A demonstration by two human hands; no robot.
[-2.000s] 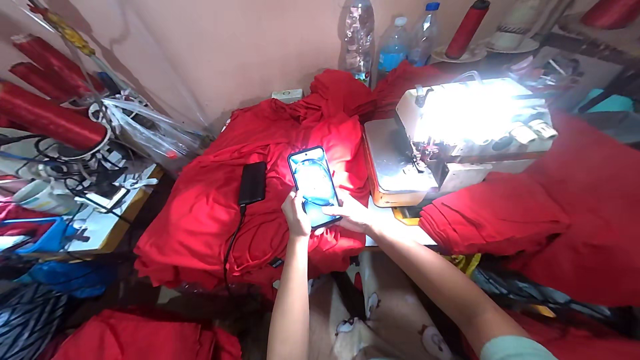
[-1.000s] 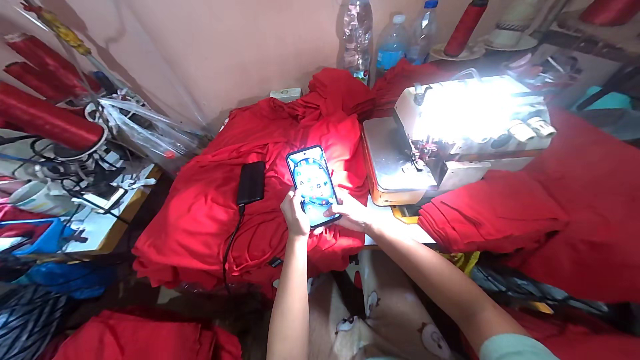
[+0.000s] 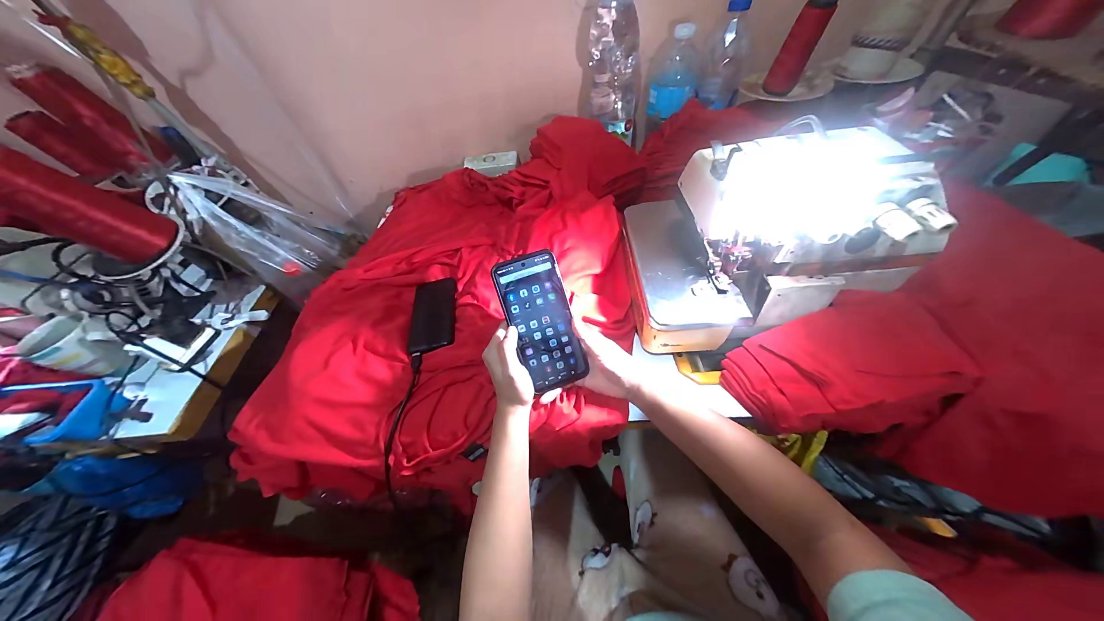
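Observation:
A smartphone (image 3: 542, 323), its lit screen showing rows of app icons, is held upright over a heap of red fabric (image 3: 345, 362). My left hand (image 3: 509, 366) grips its lower left edge, while my right hand (image 3: 606, 360) holds the lower right edge; the fingers behind the phone are partly hidden. Left of the phone, a black power bank or second phone (image 3: 433, 314) lies on the fabric with a black cable (image 3: 398, 423) plugged into its lower end. To the right stands an overlock sewing machine (image 3: 811, 198) under a very bright light, its metal plate (image 3: 677, 267) near my right hand.
Plastic bottles (image 3: 673, 73) and a red thread cone (image 3: 798, 47) stand at the back. More red fabric (image 3: 854, 366) lies right of the machine and at lower left. Large red thread cones (image 3: 82, 203), clear plastic and tangled cables crowd the left table (image 3: 185, 405).
The phone's screen has changed from a bright picture with round shapes to a darker page of app icons. Both hands have stayed on the phone in about the same place.

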